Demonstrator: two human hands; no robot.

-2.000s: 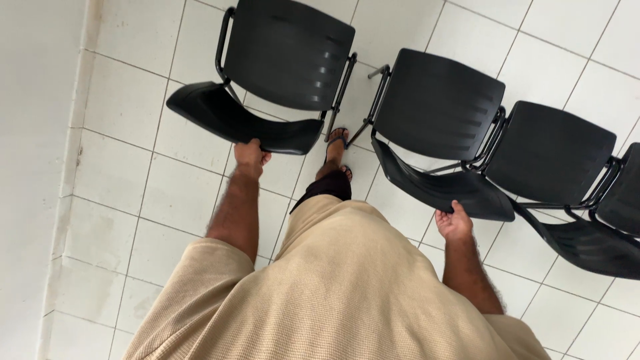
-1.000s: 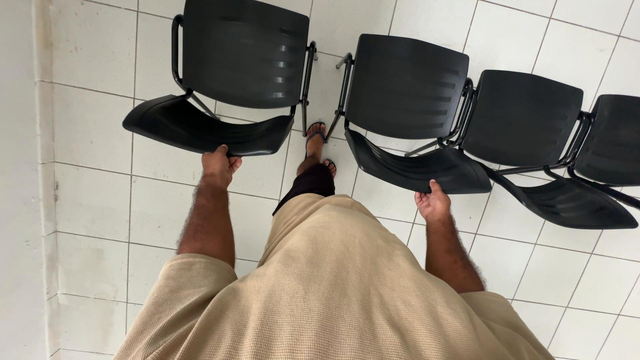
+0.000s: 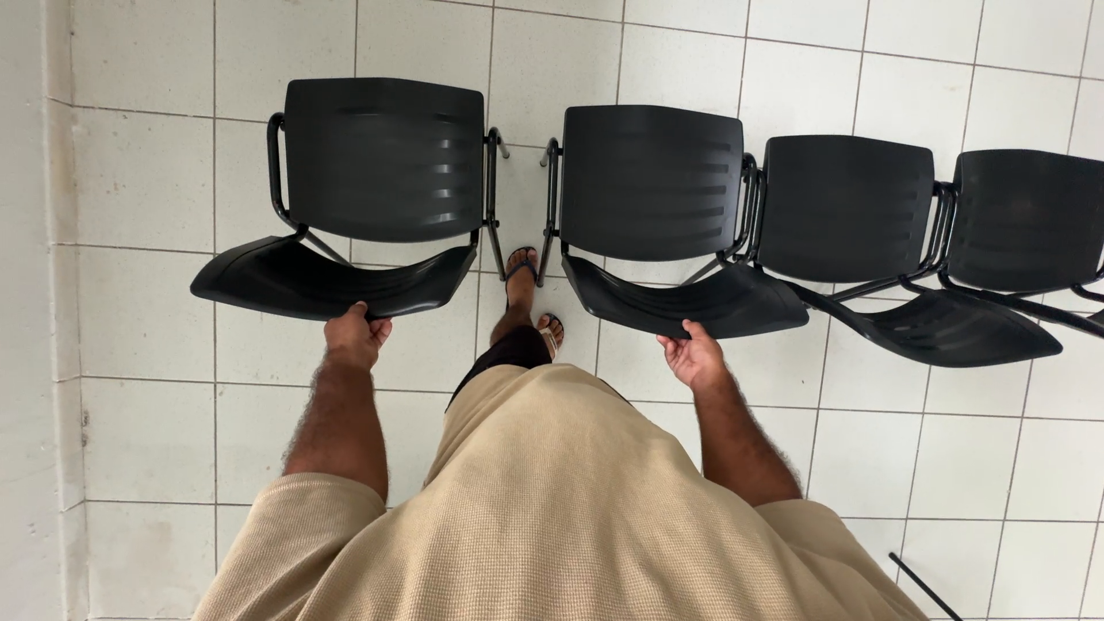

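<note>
My left hand (image 3: 355, 336) grips the top edge of the backrest of a black plastic chair (image 3: 385, 159) with a dark metal frame. Its curved backrest is nearest to me and its seat lies beyond. My right hand (image 3: 693, 352) holds the backrest edge of a second black chair (image 3: 652, 183) of the same kind. The two chairs stand apart, side by side, with a narrow gap between their frames. The fingers of both hands are partly hidden behind the backrests.
More black chairs (image 3: 847, 209) continue the row to the right, frames close together. A pale wall (image 3: 26, 345) runs along the left. My sandalled foot (image 3: 521, 263) is at the gap between the chairs. A thin dark rod (image 3: 923, 586) shows at the lower right.
The view has turned and shifted, so the row now lies more level. Both hands keep their hold on the same backrests. The gap between the two chairs looks somewhat similar throughout.
</note>
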